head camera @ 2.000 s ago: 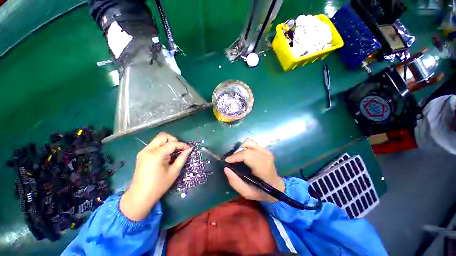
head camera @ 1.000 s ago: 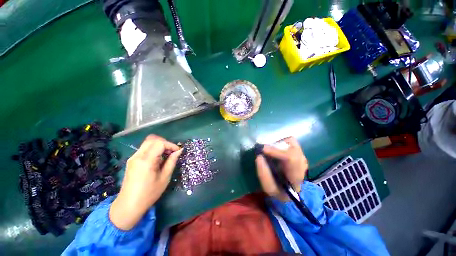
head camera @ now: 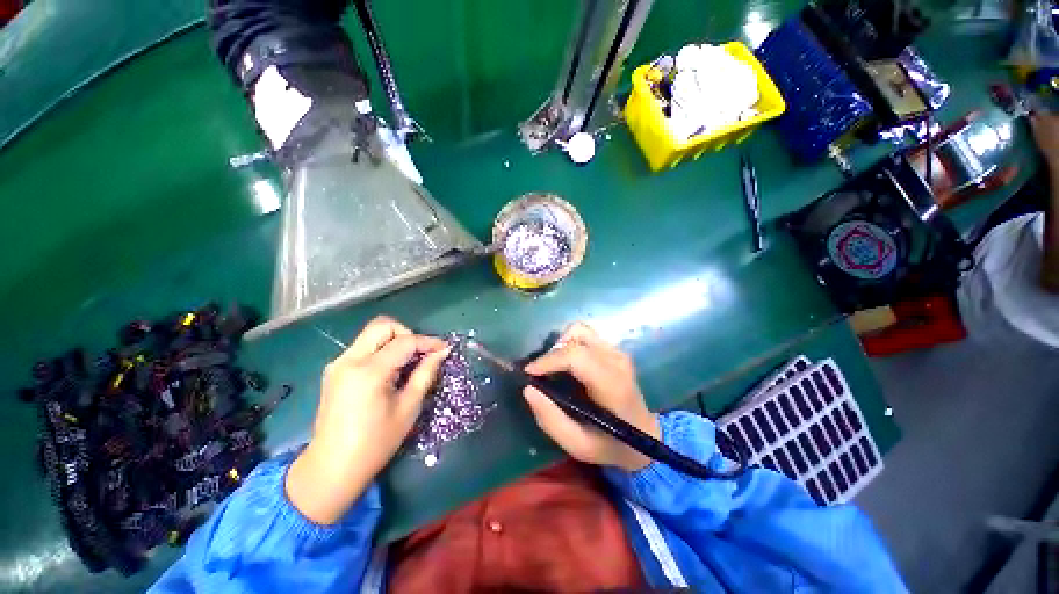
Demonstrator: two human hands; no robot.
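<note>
My right hand holds a black soldering iron like a pen, its thin metal tip pointing left toward my left fingertips. My left hand pinches something too small to make out between thumb and forefinger, above the left edge of a speckled silvery-purple cluster. A thin pale wire sticks out to the left of my left fingers. Whether the iron's tip touches the pinched piece is hard to tell. A large dark pile of black components lies at the left.
A grey translucent hood and a round pot with silvery bits stand behind my hands. Farther right are a yellow bin, a slim dark stick, a fan and a slotted tray. Part of a person shows at the right edge.
My right hand moved right and away from the cluster one second ago, and is now back beside it with the iron's tip near my left fingertips. My left hand has again reached the cluster.
</note>
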